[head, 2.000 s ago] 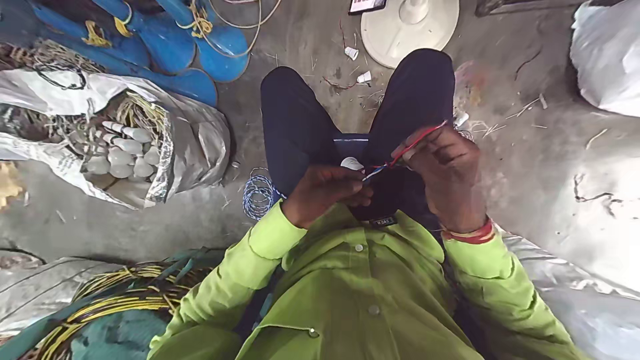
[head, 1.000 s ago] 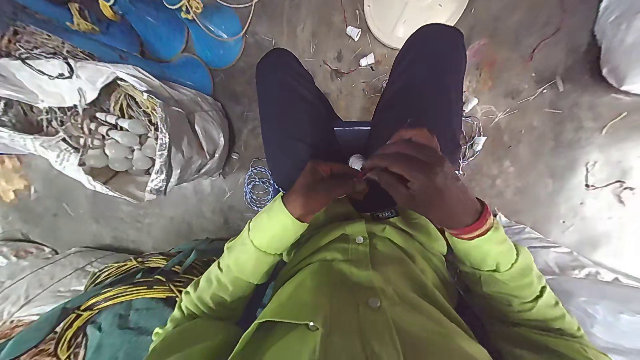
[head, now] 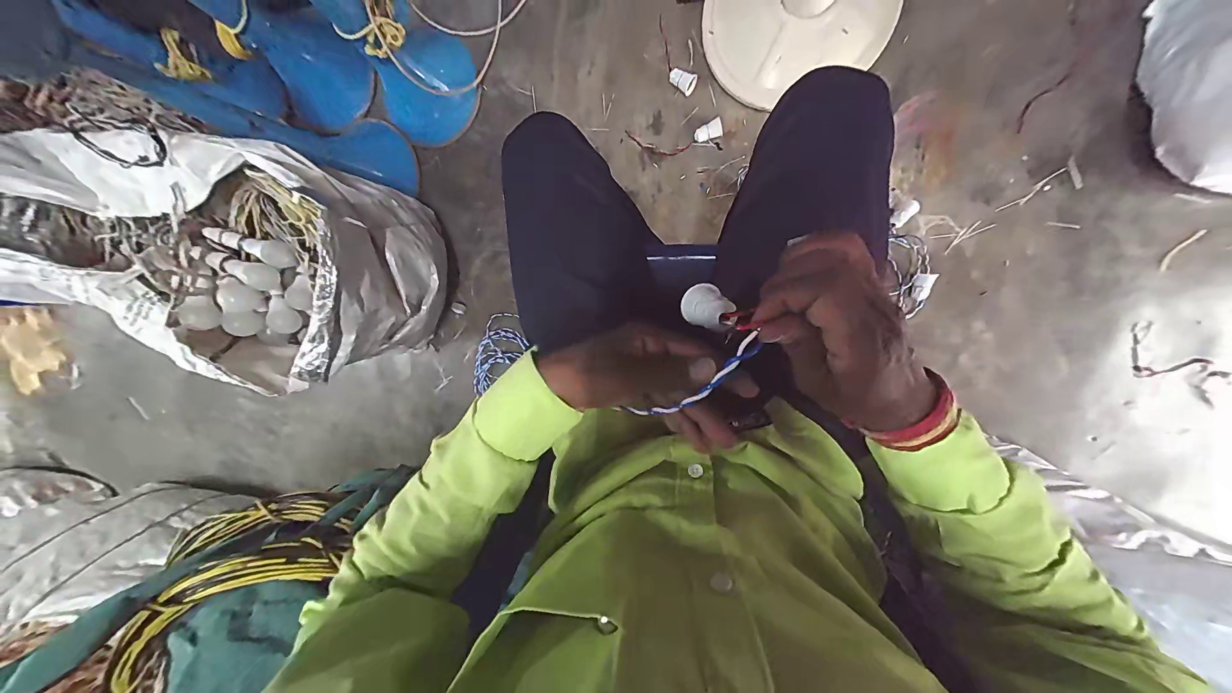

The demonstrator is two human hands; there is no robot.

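My right hand [head: 833, 327] pinches the joint where thin red wires meet a blue-and-white twisted wire [head: 717, 380], over my lap. The red wires lead to a white, rounded part, probably a bulb holder [head: 705, 305], just left of those fingertips. Below it, my left hand [head: 654, 375] has its palm partly turned up, with its fingers spread under the twisted wire; the wire crosses it, and whether the fingers grip it cannot be told. A coil of the same blue-and-white wire [head: 499, 354] lies beside my left thigh.
An open sack [head: 385, 279] at the left holds white bulbs [head: 255, 289] and wires. Blue cylinders [head: 423, 87] lie behind it. Yellow-and-black cable [head: 241, 568] rests at lower left. A round cream base [head: 799, 43], small white caps [head: 707, 131] and wire scraps are on the floor ahead.
My left hand has opened out and turned palm partly up. The twisted wire and red wires, hidden by the hands one second ago, now show between them.
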